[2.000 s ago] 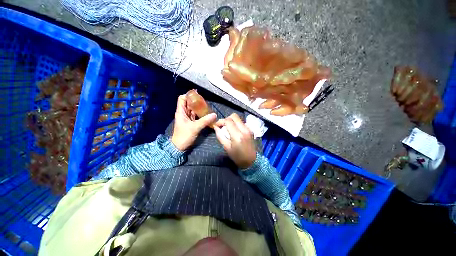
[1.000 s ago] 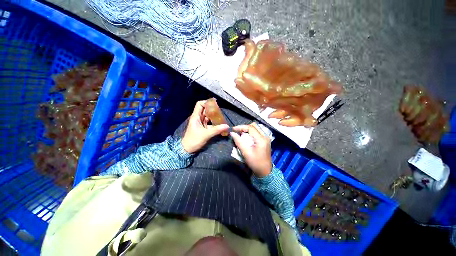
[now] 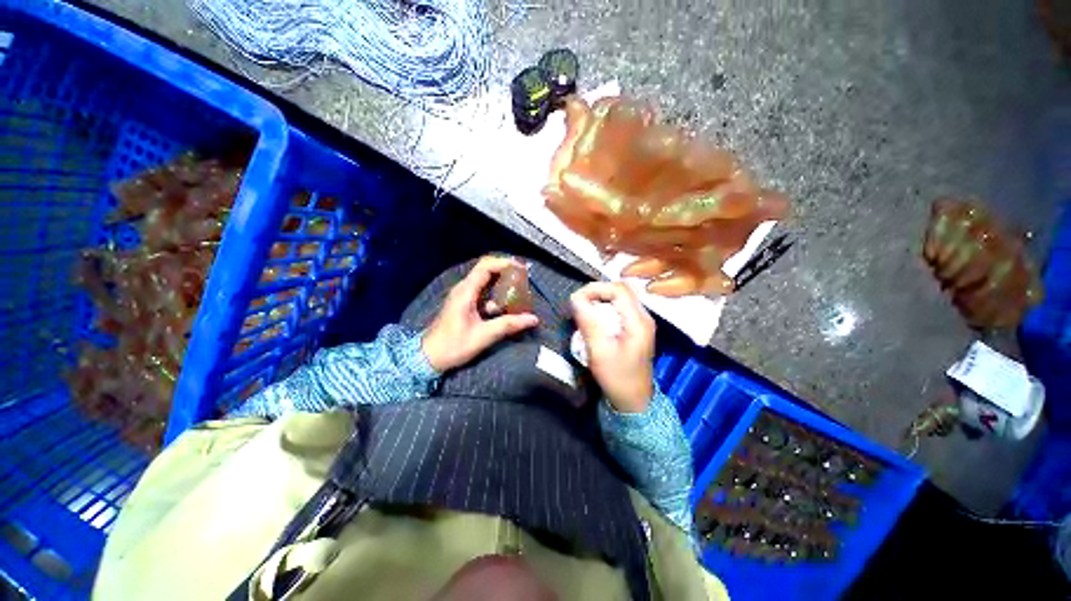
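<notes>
My left hand [image 3: 473,319] holds one amber finger-shaped piece [image 3: 511,289] between thumb and fingers above my lap. My right hand [image 3: 619,340] is to its right, a little apart from the piece, with its fingers curled on a small white wad [image 3: 597,321]. A small white strip [image 3: 556,366] shows on the dark apron below the hands. A glossy heap of amber pieces [image 3: 664,188] lies on a white sheet [image 3: 693,315] on the bench in front.
A pale twine hank [image 3: 388,41] and a dark round pair [image 3: 544,88] are on the bench. A large blue crate [image 3: 241,276] with amber pieces is at left, a small blue crate [image 3: 887,493] at lower right. Grouped amber pieces [image 3: 981,264] and a white tub [image 3: 1008,405] are at far right.
My right hand has moved away from the amber piece and turned more upright. My left hand still holds the piece, now slightly lower. The white strip now shows between the hands on the apron.
</notes>
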